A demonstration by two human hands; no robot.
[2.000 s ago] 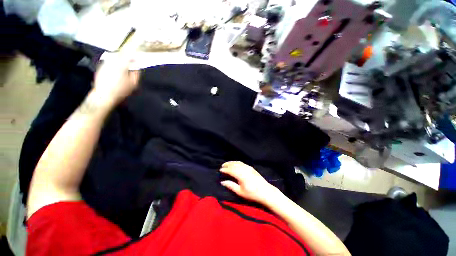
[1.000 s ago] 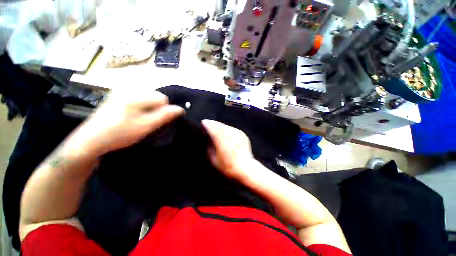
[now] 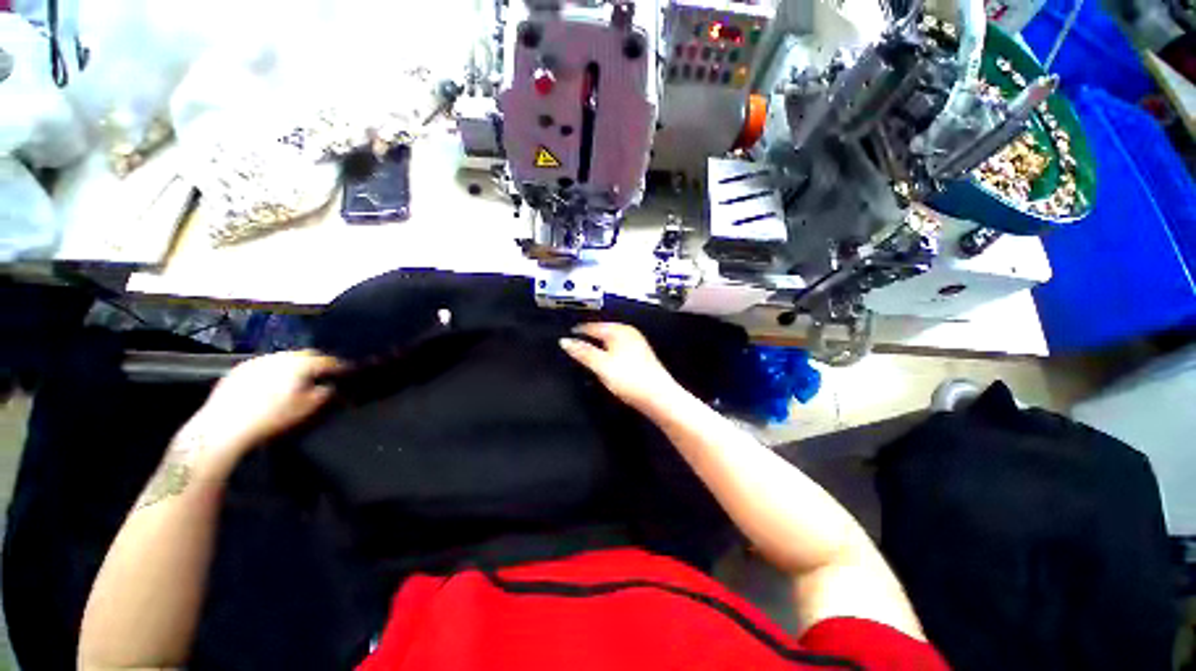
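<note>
The black garment (image 3: 459, 433) lies over my lap and up onto the table edge, with one pale button (image 3: 443, 316) on its upper part. My left hand (image 3: 269, 393) holds the garment's left edge, fingers curled on the cloth. My right hand (image 3: 619, 361) grips the cloth just below the button clamp (image 3: 568, 286). The garment's upper edge meets the clamp; whether cloth is under it I cannot tell. The pale button-sewing machine head (image 3: 578, 112) stands above the clamp.
The green bowl feeder (image 3: 1079, 164) and feeder arm (image 3: 853, 144) stand right of the head. The phone (image 3: 377, 185) and button bags (image 3: 262, 190) lie left. A black garment pile (image 3: 1030, 524) is at the right, a blue plastic bag (image 3: 783, 380) below the table edge.
My hands have moved apart, the left to the garment's left edge, the right up near the clamp. The garment is spread flatter. The view has shifted, showing more of the bowl.
</note>
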